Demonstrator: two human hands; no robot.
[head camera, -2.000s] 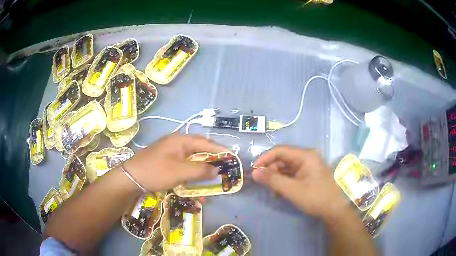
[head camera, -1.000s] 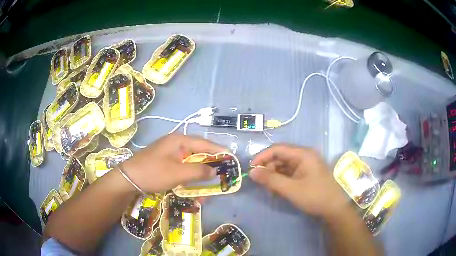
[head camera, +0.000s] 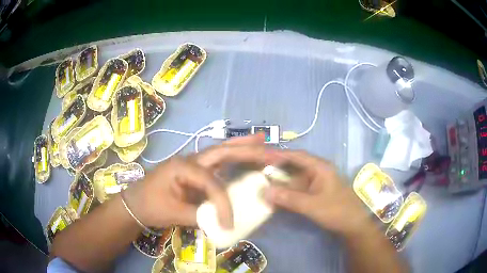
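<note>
A cream half-shell unit (head camera: 240, 210) is tilted with its plain back towards me, so its board and battery are hidden. My left hand (head camera: 184, 186) holds it from the left, fingers over its top and thumb side on its back. My right hand (head camera: 315, 192) is at its upper right end with a small white piece (head camera: 273, 171), perhaps the cable plug, at the fingers. Both hands and the unit are blurred; whether the plug is in the shell cannot be told. The USB meter (head camera: 265, 134) lies just beyond my fingers.
Many open units (head camera: 128, 114) are piled at left, several at the near edge (head camera: 192, 250), two at right (head camera: 378, 192). White cables (head camera: 319, 109), a tissue (head camera: 407, 139), a metal-topped container (head camera: 400, 69) and a power supply (head camera: 465, 152) are at right. A green belt (head camera: 213, 16) runs behind.
The unit has turned from open side up to showing its plain back. My left hand's fingers have spread across it, and my right hand has moved closer. The green light is no longer visible.
</note>
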